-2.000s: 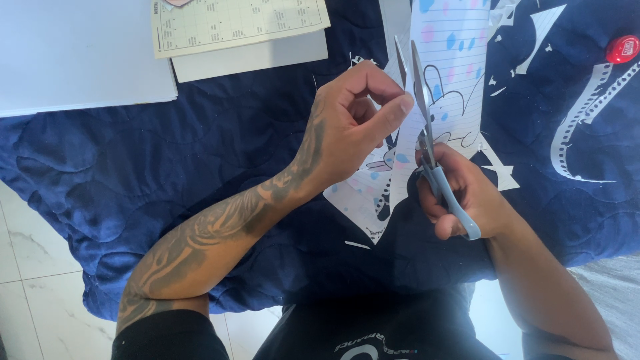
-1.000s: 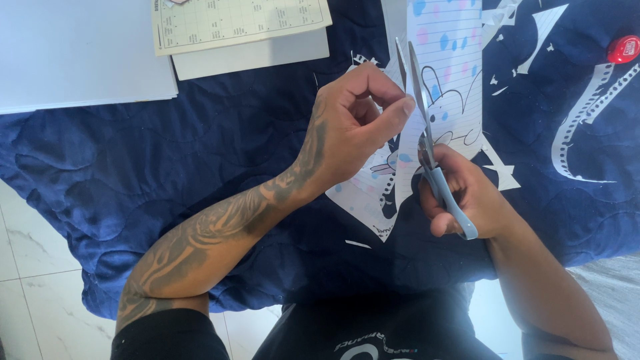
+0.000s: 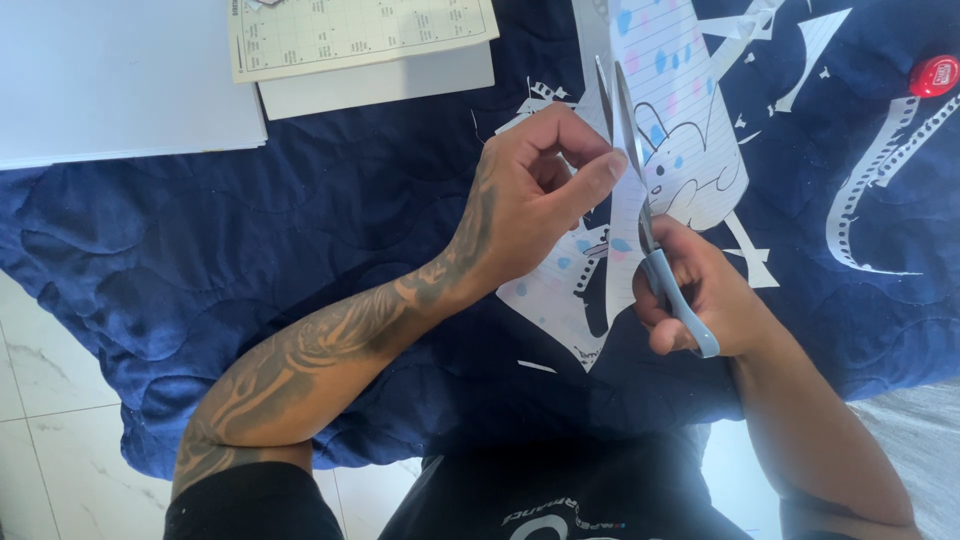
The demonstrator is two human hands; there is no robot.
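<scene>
In the head view, my right hand (image 3: 701,292) holds scissors with light blue handles (image 3: 679,304). Their metal blades point up and stand apart, with a lined paper sheet (image 3: 675,90) between or against them. That sheet bears a black line drawing of a rabbit-like figure and blue and pink spots. My left hand (image 3: 547,180) pinches the sheet's edge between thumb and forefinger, just left of the blades. Beneath the hands lies another spotted paper piece (image 3: 551,311) with a pointed lower end, partly hidden.
Paper scraps (image 3: 817,56) and punched paper strips (image 3: 847,206) lie at the right on a dark blue quilted cloth (image 3: 360,195), near a red bottle cap (image 3: 934,76). A printed calendar-like sheet (image 3: 360,37) and a stack of white paper (image 3: 127,82) lie at upper left.
The drawn sheet has shifted and turned between my hands, showing more of the rabbit-like figure. Both hands keep nearly the same place.
</scene>
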